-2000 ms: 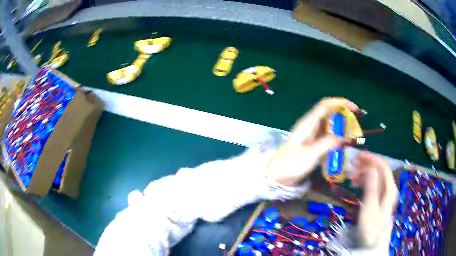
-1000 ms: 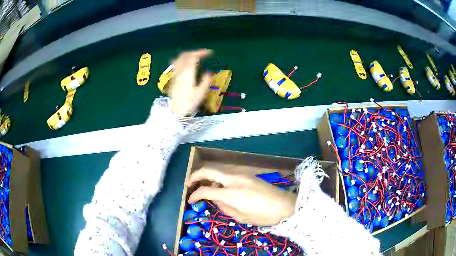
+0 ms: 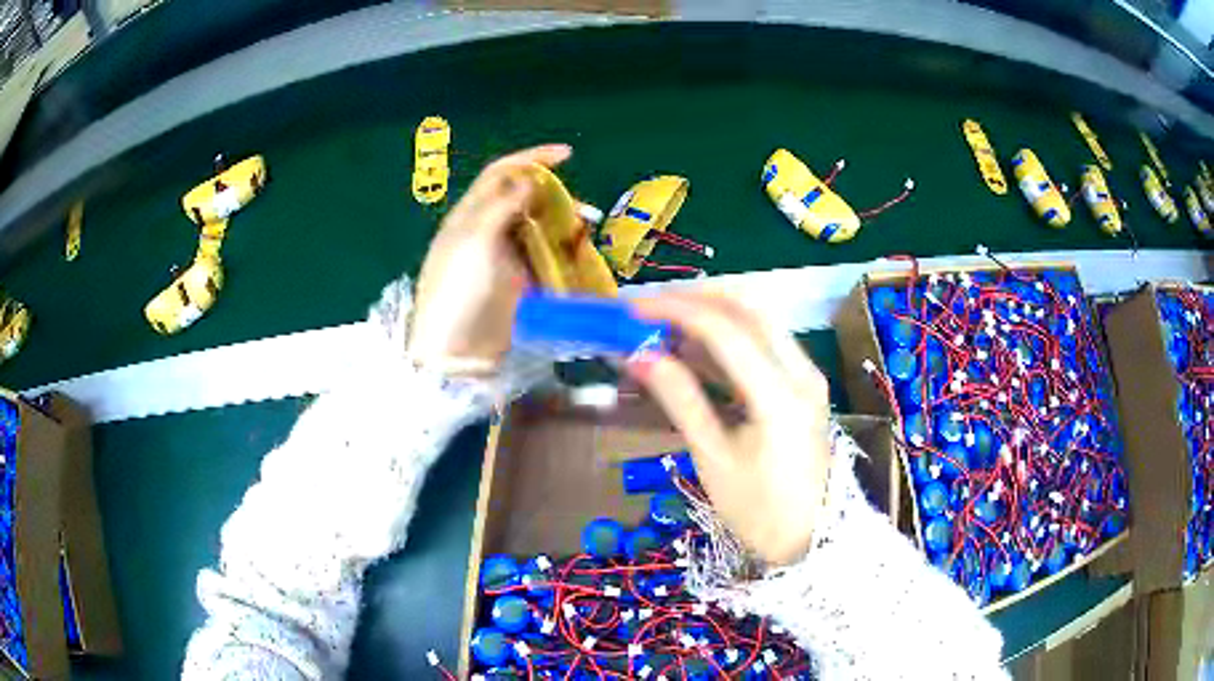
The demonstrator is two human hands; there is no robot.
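My left hand (image 3: 466, 260) holds a yellow housing shell (image 3: 565, 237) tilted above the belt's near edge, its open side partly turned to the right. My right hand (image 3: 746, 412) grips a blue battery pack (image 3: 575, 326) lengthwise between thumb and fingers, close below the shell. The pack is blurred, and its leads are hard to make out. Below the hands, the near battery carton (image 3: 546, 459) is partly emptied and holds blue packs under red wires; one pack (image 3: 652, 474) lies on its side. Whether the held pack touches the shell cannot be told.
The green belt (image 3: 346, 266) carries a yellow shell with leads (image 3: 644, 224), another shell (image 3: 809, 197), a flat yellow cover (image 3: 431, 160) and more yellow parts. A pale rail (image 3: 253, 379) edges it. A full battery carton (image 3: 1012, 426) stands right; others stand at both sides.
My left hand, which was reaching over the belt, now holds a shell. My right hand has risen out of the near carton with a blue pack. The view has shifted slightly.
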